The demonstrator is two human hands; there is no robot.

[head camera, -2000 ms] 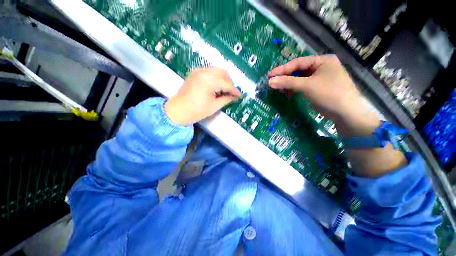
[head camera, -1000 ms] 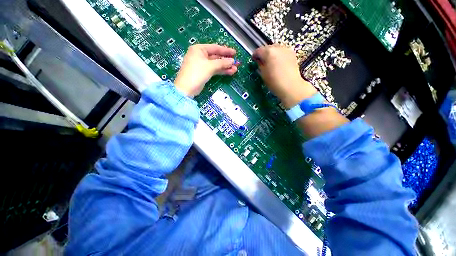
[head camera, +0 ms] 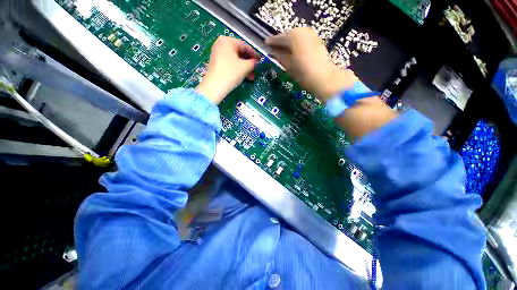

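Green printed circuit boards lie end to end along the line under my hands, with a few small blue components standing on them. My left hand is over the board near its far edge, thumb and fingertips close together; whether a small part is between them I cannot tell. My right hand is blurred at the far rail, to the right of my left hand, fingers bent and pointing left. Its fingertips are too blurred to show whether they hold anything. A blue wrist strap is on my right wrist.
A silver conveyor rail runs along the near edge of the boards. Behind the line are black bins with cream components and blue components. A whitish packet lies in a bin. A dark slotted rack stands at the left.
Both hands have moved from over the board's middle to its far edge. The view has shifted, showing more of the bins. The blue piece seen at my left fingertips a second ago is not clearly visible now.
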